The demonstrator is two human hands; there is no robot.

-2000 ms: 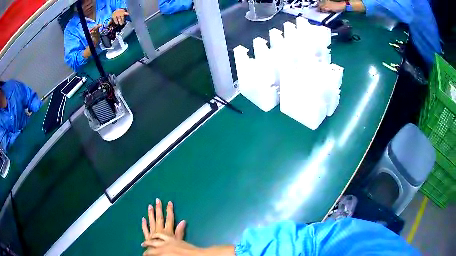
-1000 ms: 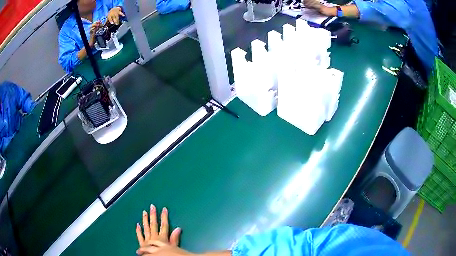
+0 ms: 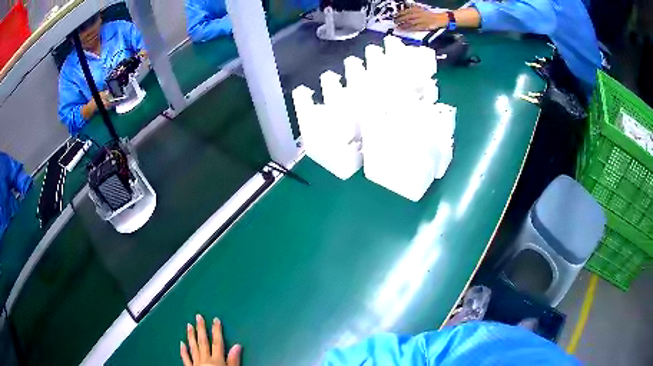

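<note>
My left hand (image 3: 206, 349) lies palm down at the bottom edge, fingers spread and empty on the green mat (image 3: 308, 250); its wrist is cut off by the frame. My right hand is out of the picture; only a blue sleeve (image 3: 458, 347) shows at bottom right. White plastic housings (image 3: 401, 136) stand upright in a group further up the mat, beyond my reach of fingers. A half-assembled device unit (image 3: 111, 186) with black inner parts and a white stand is on the dark conveyor at left, apart from my hand.
A pale metal rail (image 3: 208, 232) and white post (image 3: 261, 93) run between mat and conveyor (image 3: 186, 164). People in blue smocks (image 3: 107, 64) work across the line; another person's arm (image 3: 494, 18) reaches in at top right. A grey stool (image 3: 569, 218) and green crates (image 3: 619, 157) stand right.
The whole view has shifted, so the bench things sit further left and my left hand lower. The right hand, earlier resting over the left, is out of the picture.
</note>
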